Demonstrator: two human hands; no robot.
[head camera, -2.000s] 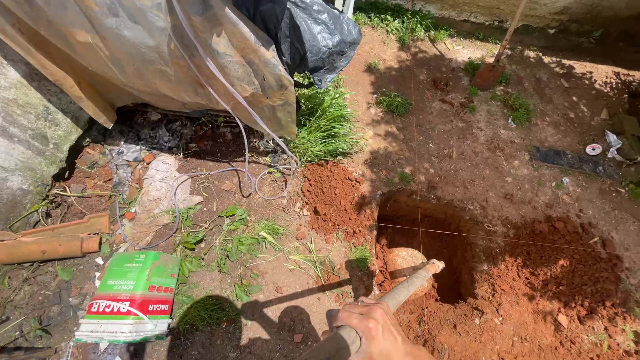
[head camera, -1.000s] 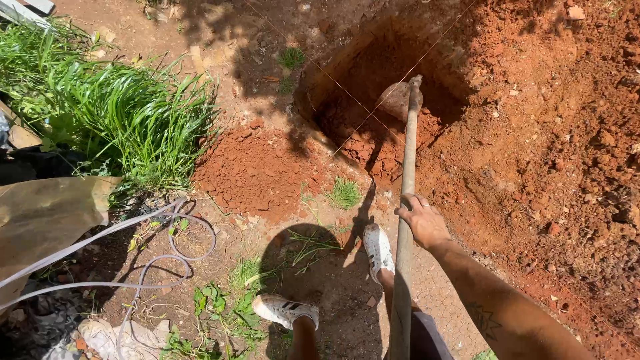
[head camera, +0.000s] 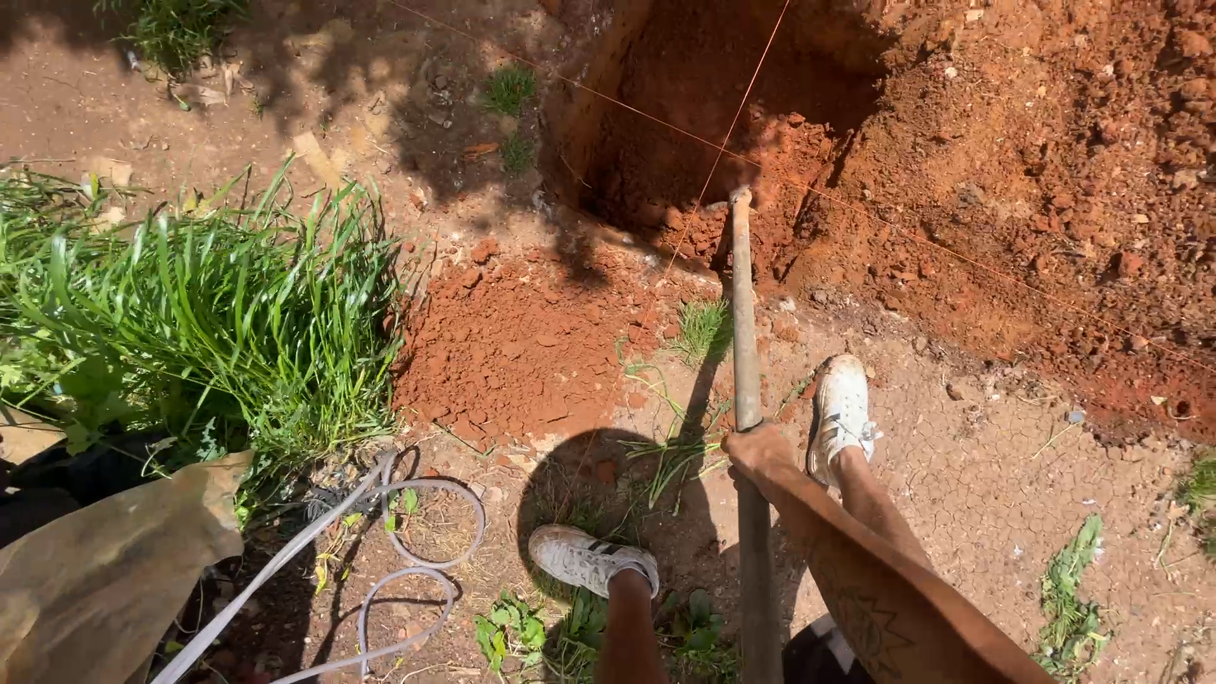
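My right hand (head camera: 760, 451) is closed around the long wooden handle (head camera: 748, 351) of a digging tool, apparently a hoe, which runs from the bottom edge up to the hole. Its head (head camera: 739, 195) is at the near edge of the dug hole (head camera: 703, 104), with the blade mostly hidden by soil and shadow. Loose red soil (head camera: 774, 157) lies in and along the hole. Two taut orange strings (head camera: 655, 123) cross above it. My left hand is out of view.
A mound of red soil (head camera: 522, 347) lies left of the handle, beside tall grass (head camera: 237, 313). A grey hose (head camera: 437, 565) curls at the lower left near a brownish sheet (head camera: 123, 570). My white shoes (head camera: 589, 560) stand either side of the handle. More dug soil (head camera: 1092, 190) spreads right.
The view has tipped down and come nearer the ground since the first frame. The tool's head has moved from inside the hole to its near edge, my right hand still on the handle.
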